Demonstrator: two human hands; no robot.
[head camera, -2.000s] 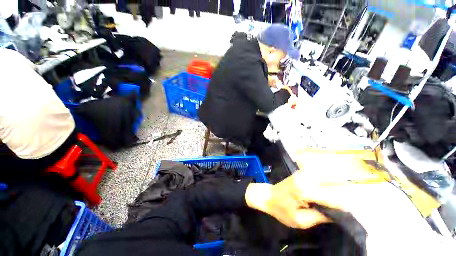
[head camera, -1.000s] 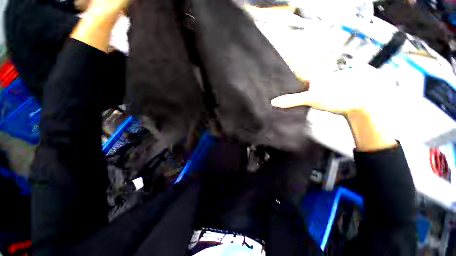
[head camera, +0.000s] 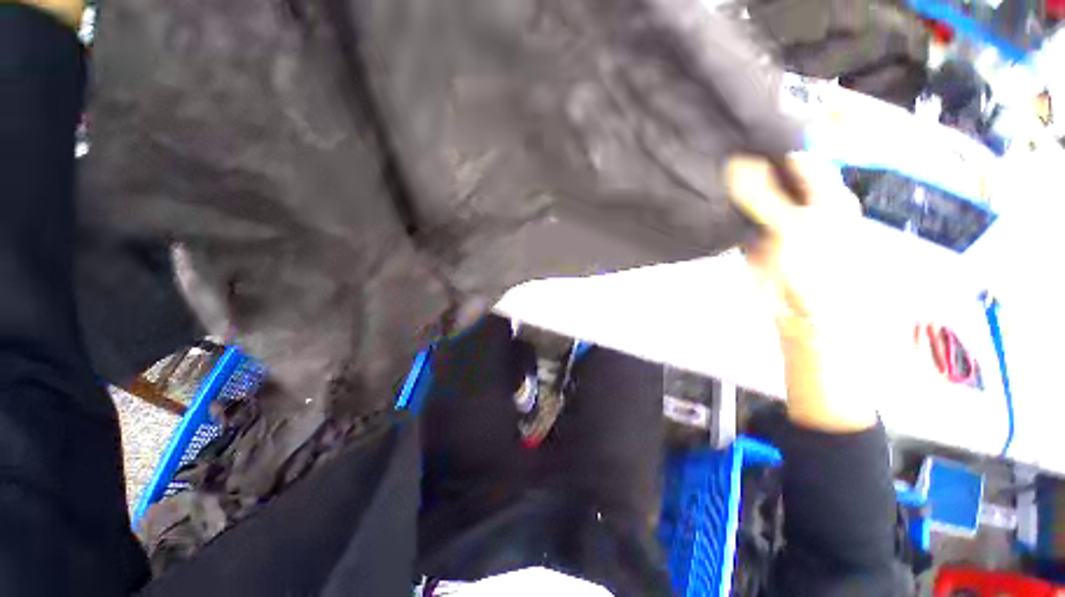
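Note:
A dark grey-brown garment piece (head camera: 467, 140) is spread in the air in front of me, large and slightly blurred, with a dark seam line down its middle. My right hand (head camera: 780, 233) grips its right edge above the white machine table (head camera: 654, 315). My left hand (head camera: 53, 9) is cut off by the top left corner; only a small part near the wrist shows, and its fingers are out of the picture. The garment's lower end hangs over a crate at my left.
A blue crate (head camera: 187, 443) with dark garments stands low left, another blue crate (head camera: 701, 513) under the table. Red cord loops (head camera: 948, 353) lie on the table at right. A dark control panel (head camera: 917, 208) is behind my right hand. Something red (head camera: 1004, 583) is at lower right.
The garment has been raised and spread wider, filling the upper left. My right hand, open against the cloth before, now grips its edge. My left hand has moved to the top left corner.

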